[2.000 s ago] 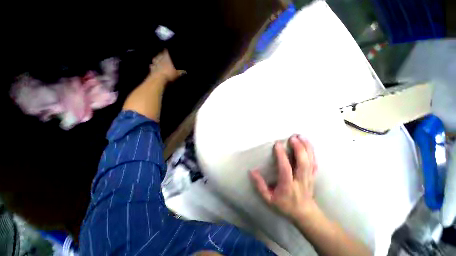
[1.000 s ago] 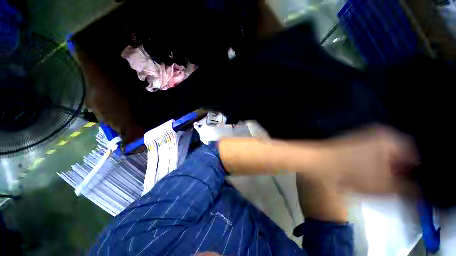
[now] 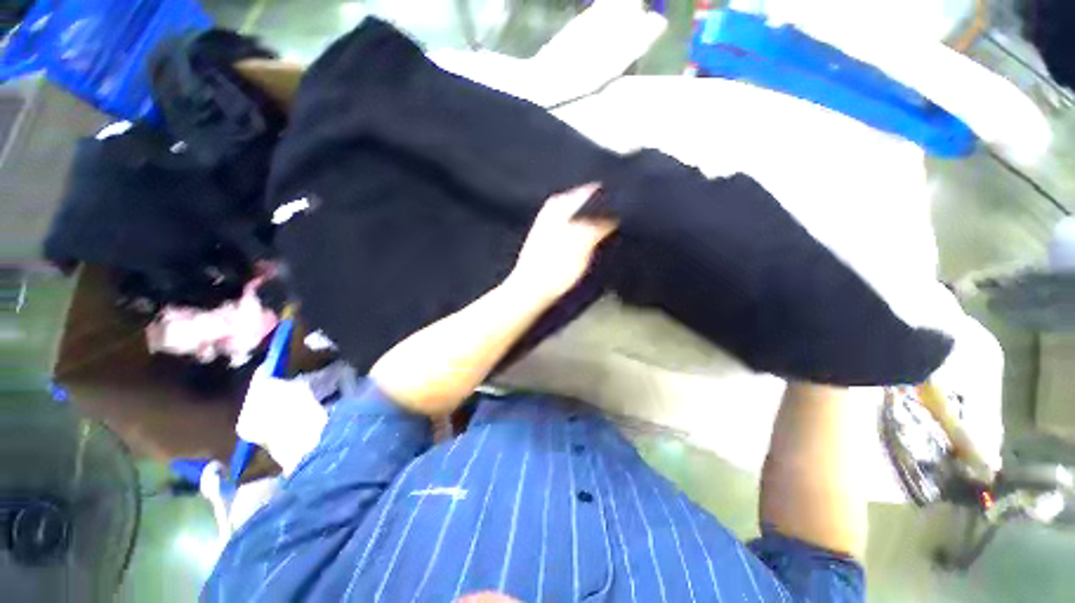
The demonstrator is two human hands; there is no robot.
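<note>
A black garment (image 3: 424, 200) stretches from the left over the white-covered ironing table (image 3: 872, 224), with a narrower black part (image 3: 731, 271) reaching right. My left hand (image 3: 564, 242) grips the cloth near its middle, fingers curled into it. My right forearm comes up from below at the right end. My right hand is hidden under or behind the black cloth, so its grip does not show. A small white label (image 3: 290, 210) shows on the garment's left part.
A steam iron (image 3: 914, 442) with a tan handle stands at the table's right end. At left, a brown box (image 3: 147, 401) holds black cloth and a pink cloth (image 3: 212, 330). A blue crate (image 3: 825, 83) lies beyond the table, a fan (image 3: 59, 518) at lower left.
My left hand was in the dark pile, and my right hand rested on the bare table cover. The black garment has come across from the left and now lies over part of the table.
</note>
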